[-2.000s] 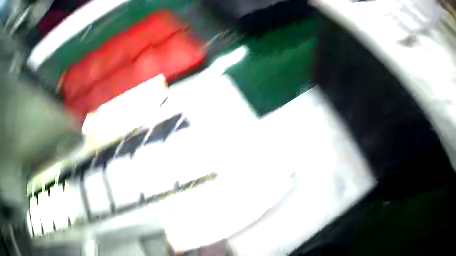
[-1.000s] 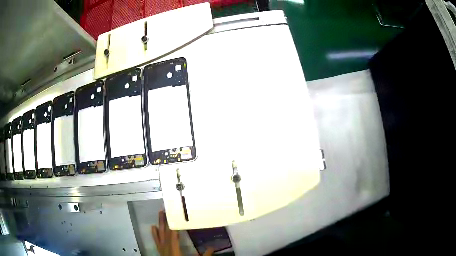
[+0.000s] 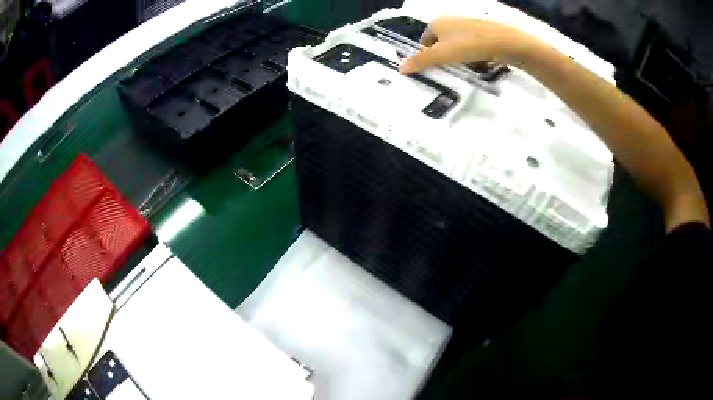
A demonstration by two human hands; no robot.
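Observation:
My right hand (image 3: pixel 461 43) reaches in from the right over a bright white tray (image 3: pixel 508 144) on top of a tall black stack (image 3: pixel 406 203). Its thumb and fingers are on the long edges of a phone frame (image 3: pixel 489 72), which looks slightly blurred; my palm hides part of it. Another black-edged phone frame (image 3: pixel 442 103) with a white centre lies in the tray just nearer to me. My left hand is not in view. At the lower left, more phone frames (image 3: pixel 108 373) lie on the white feed platform (image 3: pixel 199 328), cut off by the picture's edge.
A red perforated basket (image 3: pixel 74 242) is at the left behind a guide plate (image 3: pixel 77 336). A lower black tray stack (image 3: pixel 211 86) and a thin rectangular outline (image 3: pixel 270 168) lie on the green surface (image 3: pixel 227 207). A white sheet (image 3: pixel 352 316) lies between the platform and the tall stack.
The view has swung right from the feed track to the tall tray stack. My left hand, seen below the platform before, is out of the picture. My right hand is now on a frame at the tray.

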